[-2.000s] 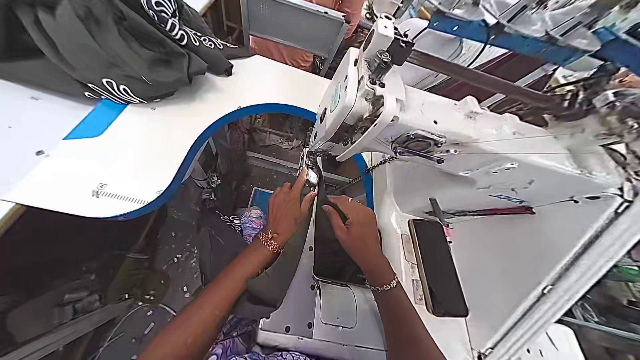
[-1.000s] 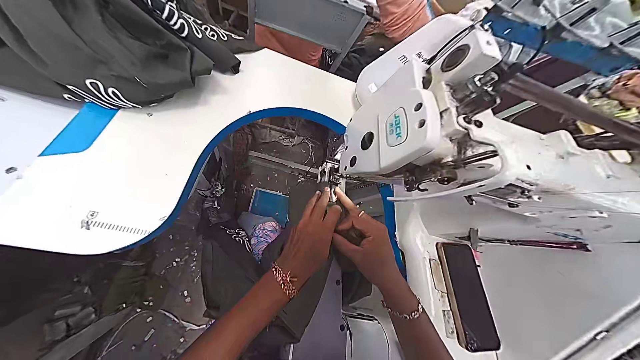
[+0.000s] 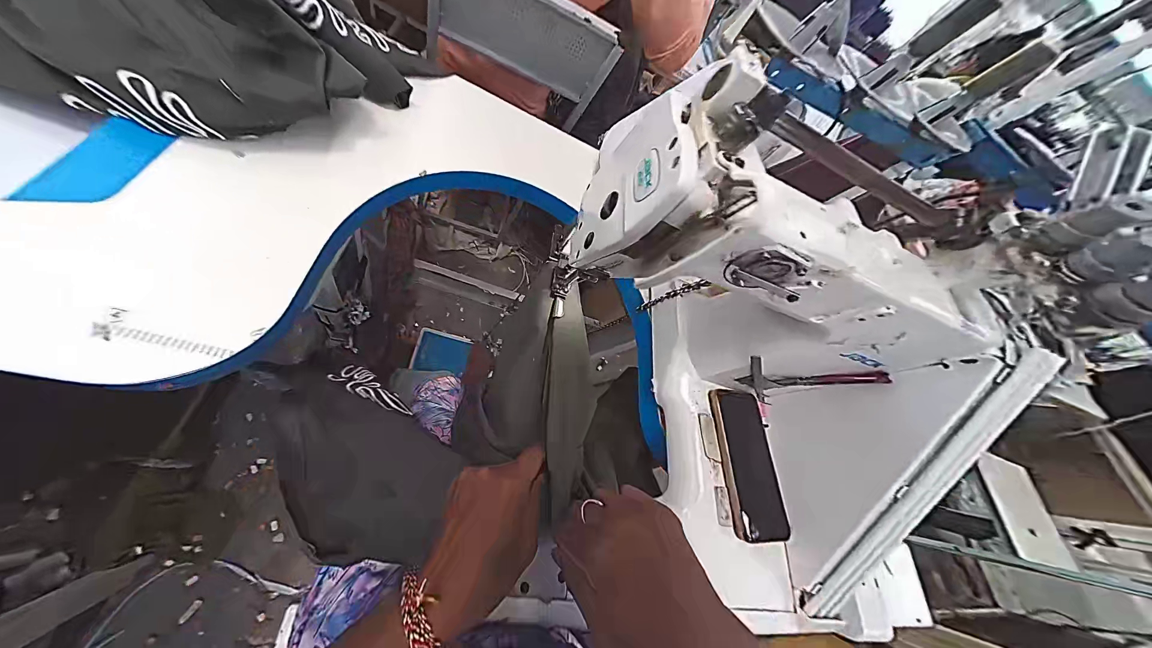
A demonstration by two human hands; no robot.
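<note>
Dark fabric runs in a narrow folded strip from the presser foot of a white Jack sewing machine down to my hands. My left hand grips its left side, with the fingers curled and partly hidden. On the right side, my right hand, wearing a ring, is closed on the cloth near its lower end. More of the dark garment, with white lettering, hangs down to the left.
A white table with a blue curved edge lies left, carrying a pile of dark garments. On the machine bed at right are a smartphone and a red-handled tool. A metal chair stands beyond.
Both hands have moved from beside the presser foot down along the fabric towards my body. The strip between foot and hands now shows uncovered.
</note>
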